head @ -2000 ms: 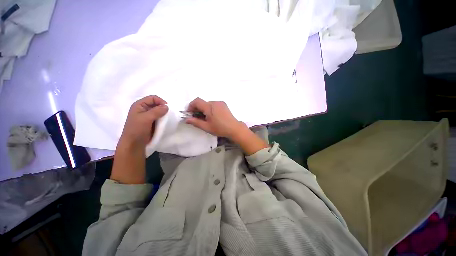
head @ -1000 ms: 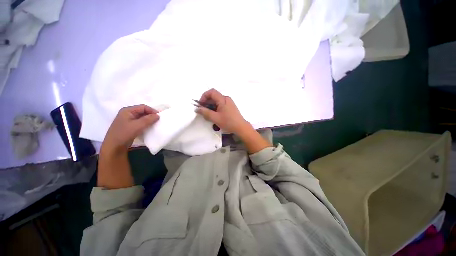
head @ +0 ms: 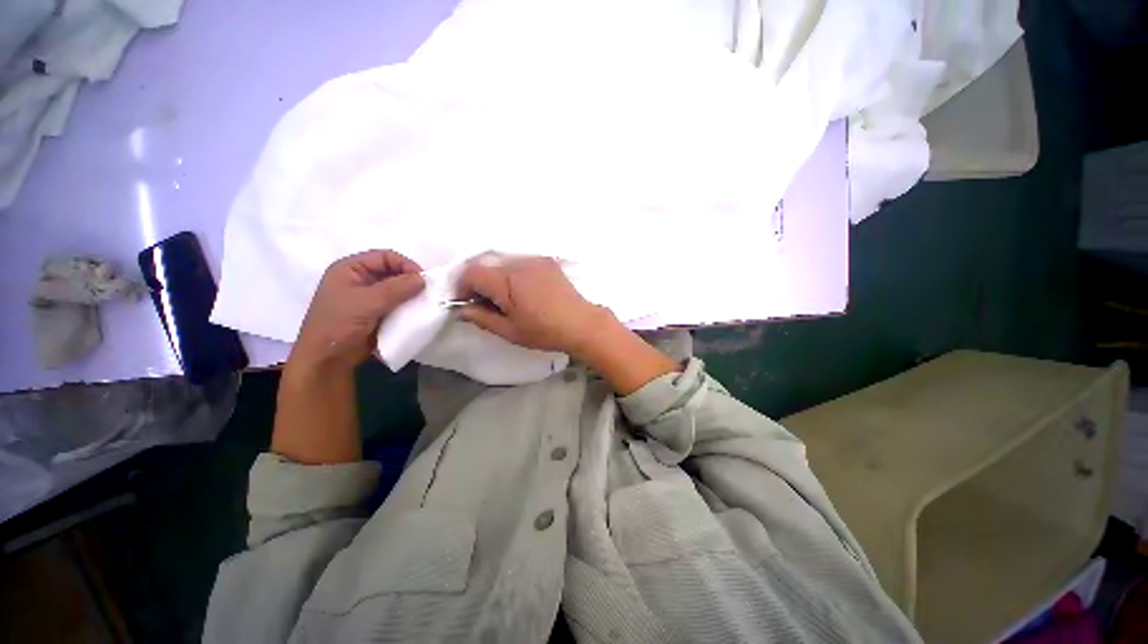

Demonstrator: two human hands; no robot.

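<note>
A large white garment piece (head: 554,138) is spread on the pale lilac-white table (head: 315,32), its near edge hanging over the front edge by my body. My left hand (head: 356,308) pinches a fold of it between thumb and fingers. My right hand (head: 529,302) is shut on a small dark metal tool, probably thread snips (head: 463,303), with its thin tip at the cloth beside my left fingertips. Most of the tool is hidden in my fingers. The cloth is overexposed, so its seams do not show.
A black phone (head: 191,306) and a crumpled greyish cloth (head: 72,308) lie at the table's left. More white garments (head: 38,76) lie at the far left. White cloth hangs off the right edge above a pale bin (head: 988,120). A large cream bin (head: 957,484) stands at the lower right.
My right hand moved away from my left, then back, and the tool tip now meets the cloth by my left fingers. The held fold has shifted. The view has moved slightly.
</note>
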